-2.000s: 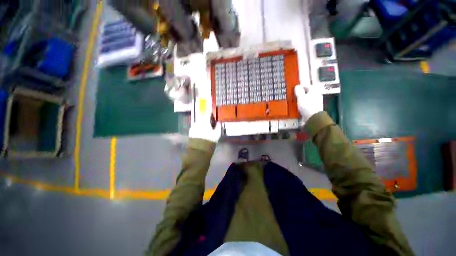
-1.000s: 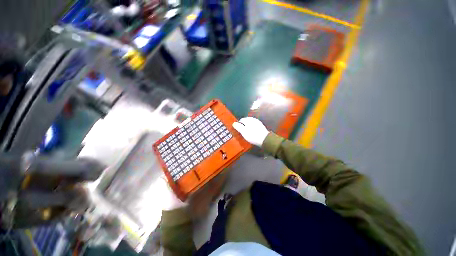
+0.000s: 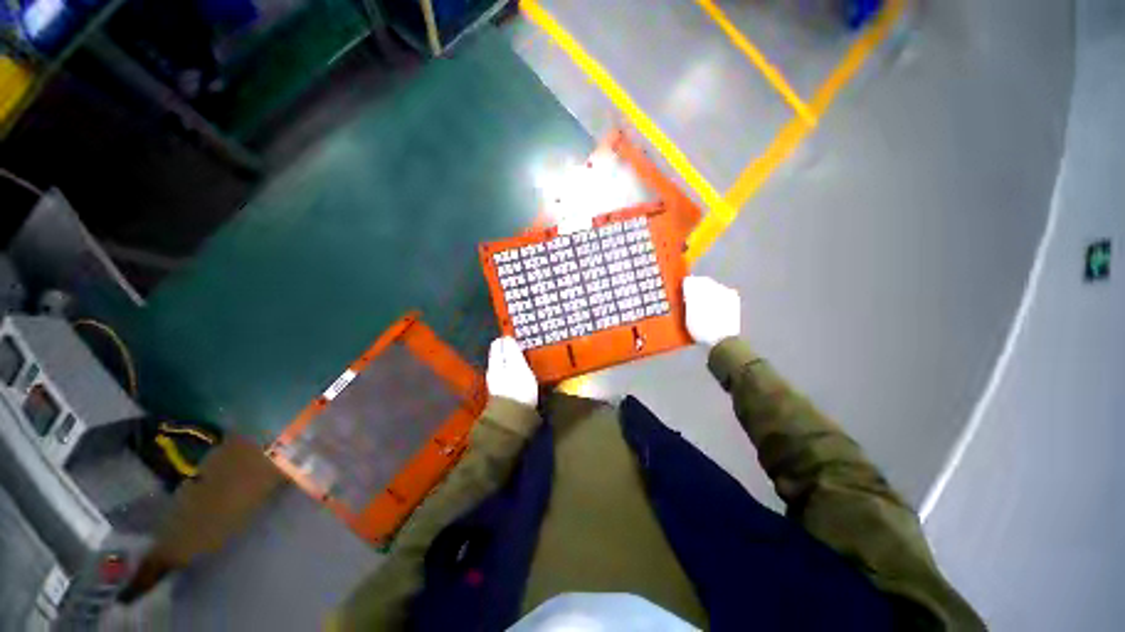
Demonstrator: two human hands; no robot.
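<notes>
An orange fixture plate point(image 3: 585, 288) with rows of small light and dark parts is held up in front of me. My left hand point(image 3: 512, 373), in a white glove, grips its lower left corner. My right hand point(image 3: 712, 310), also gloved in white, grips its right edge. The fingers under the plate are hidden. Behind it, another orange plate point(image 3: 666, 198) on the green bench is partly covered by the held plate.
A second orange plate point(image 3: 381, 424) with a grey centre and a white label lies on the green bench top point(image 3: 321, 222) at the left. A grey machine box point(image 3: 56, 395) with displays stands at the far left. Yellow floor lines run beyond the bench.
The view has turned from the machine to the green bench. The loaded plate has left the machine and is now over the bench. My left hand, hidden a second ago, shows on its left corner.
</notes>
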